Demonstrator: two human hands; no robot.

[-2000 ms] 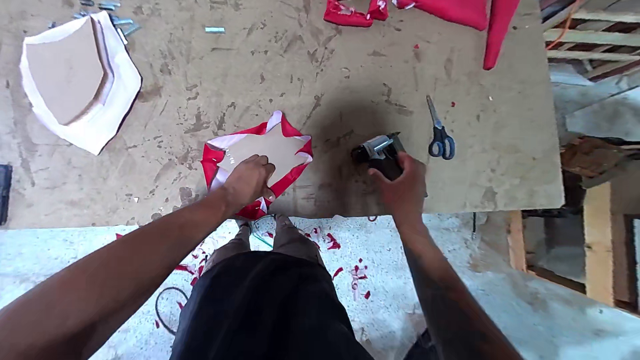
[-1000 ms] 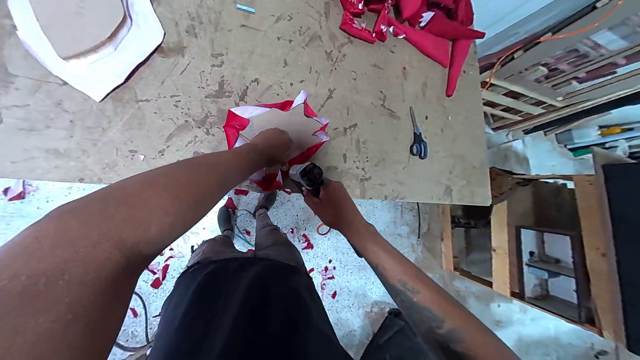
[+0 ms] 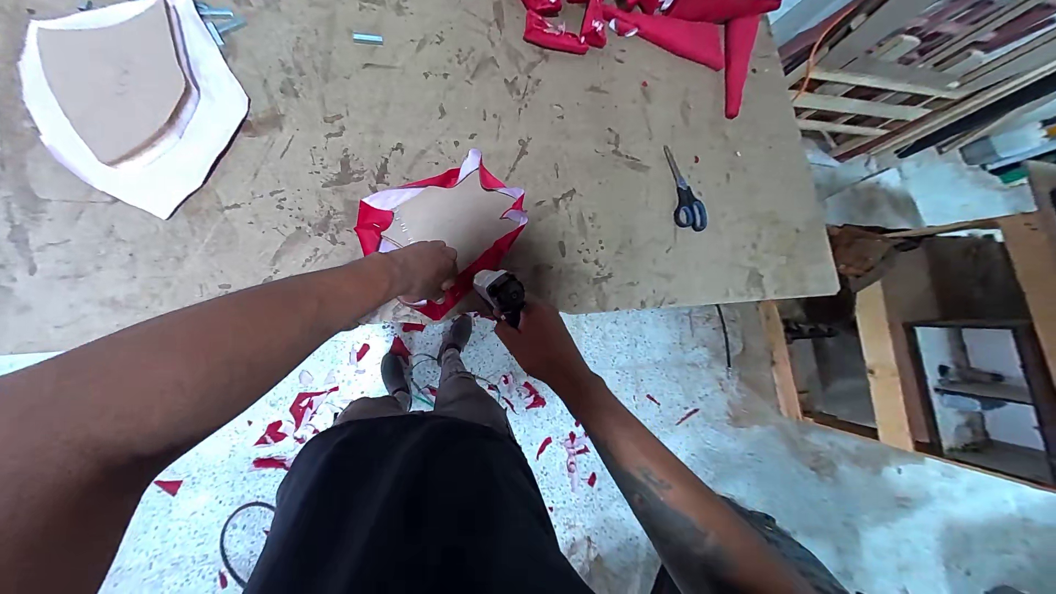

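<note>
A flat tan board panel lies on the worktable, with red fabric and white backing folded over its edges. My left hand presses on the panel's lower part, its fingers pinching the folded fabric near the edge. In my right hand is a staple gun, its silver and black head at the fabric's lower right edge; whether it touches is unclear. Scissors with dark blue and black handles lie to the right of the panel.
The worktable ends just before my body. At upper left, a tan board rests on white padding. Staple strips and red fabric-covered pieces lie toward the far side. Wooden frames stand right; red scraps litter the floor.
My right hand has brought the staple gun left, from beside the scissors to the panel's lower right edge. My left hand has stayed on the panel. The view has shifted.
</note>
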